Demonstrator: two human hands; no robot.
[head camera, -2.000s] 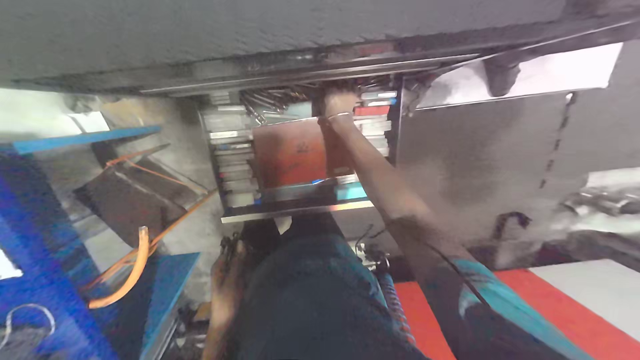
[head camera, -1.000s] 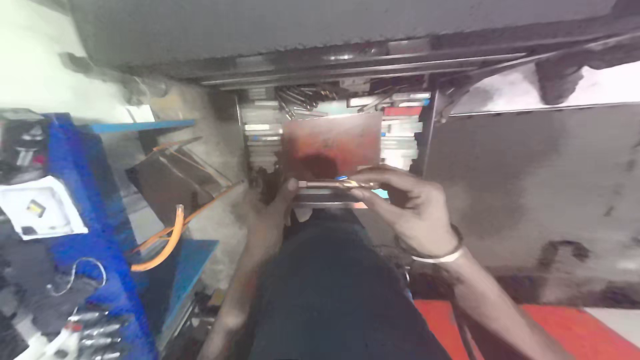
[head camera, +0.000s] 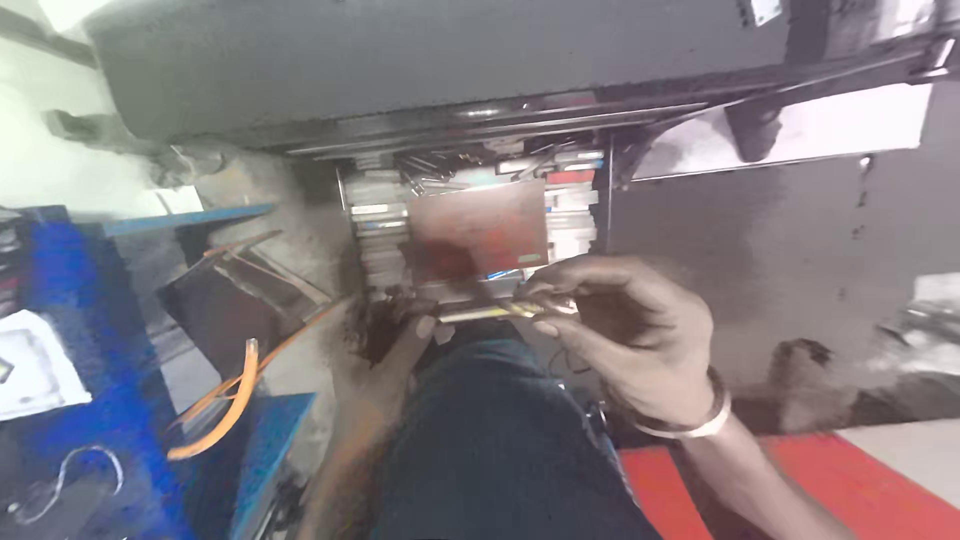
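Note:
My right hand (head camera: 637, 337), with a bangle at the wrist, pinches the right end of a thin, shiny, rod-like item (head camera: 487, 312) between thumb and fingers. The thumb of my left hand (head camera: 405, 345) lies at the item's left end; its other fingers are dark and blurred, so its hold cannot be made out. Just beyond my hands is an open drawer (head camera: 609, 202) holding a flat reddish-brown box or book (head camera: 480, 232), stacks of small packets (head camera: 571, 217) on both sides and loose metal pieces (head camera: 439, 169) at the back.
A dark machine or bench body (head camera: 450, 67) spans the top of the view. At left stand a blue rack (head camera: 112, 330) and a curved orange hose (head camera: 232, 412). A red and pale surface (head camera: 855, 480) lies at lower right. My knees are below the drawer.
My right hand was inside the drawer's back part two seconds ago; it has since come to the drawer's front edge. My left hand has risen from beside my leg to meet the thin item.

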